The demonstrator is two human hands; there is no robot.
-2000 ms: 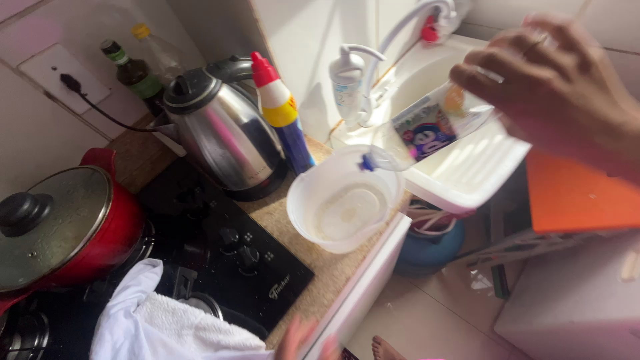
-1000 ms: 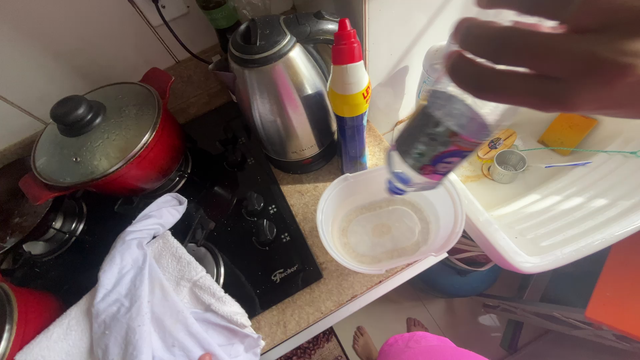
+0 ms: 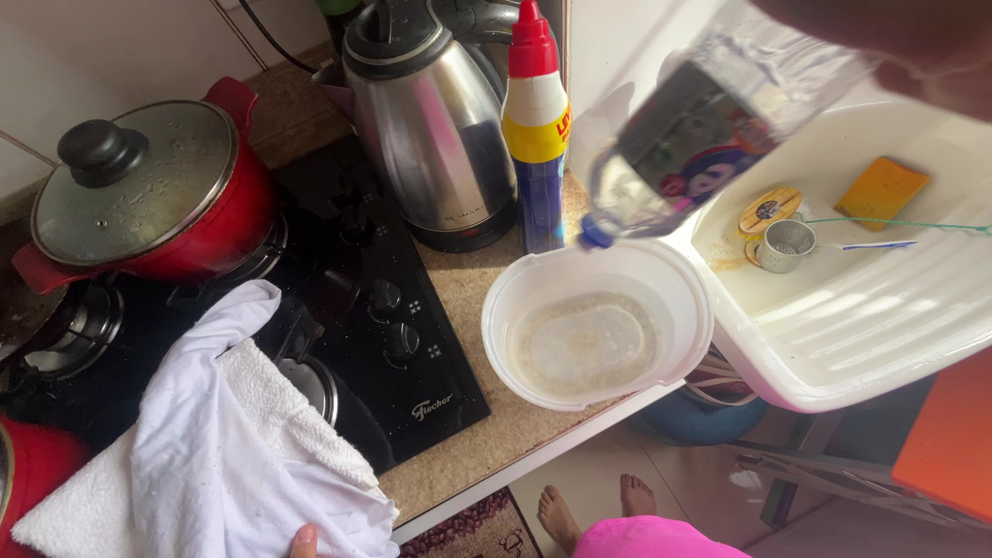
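My right hand (image 3: 930,50), blurred at the top right, grips a clear plastic bottle (image 3: 697,147) with a printed label. The bottle is tilted down, its blue-tipped neck just over the back rim of a white plastic tub (image 3: 597,341). Shallow liquid with pale grains lies in the tub, at the counter's edge. At the bottom edge a fingertip of my left hand (image 3: 304,542) touches a white cloth (image 3: 209,434), which lies with a white towel (image 3: 271,395) over the cooktop; the rest of that hand is hidden.
A steel electric kettle (image 3: 442,132) and a red-capped squeeze bottle (image 3: 535,139) stand behind the tub. A red pot (image 3: 186,240) with a glass lid sits on the black gas cooktop (image 3: 356,310). The white sink (image 3: 837,333) holds a yellow sponge (image 3: 882,192), a brush (image 3: 769,209) and a small metal strainer (image 3: 786,246).
My right hand has brought the bottle from above the sink side to over the tub and tilted it down. The view has shifted noticeably.
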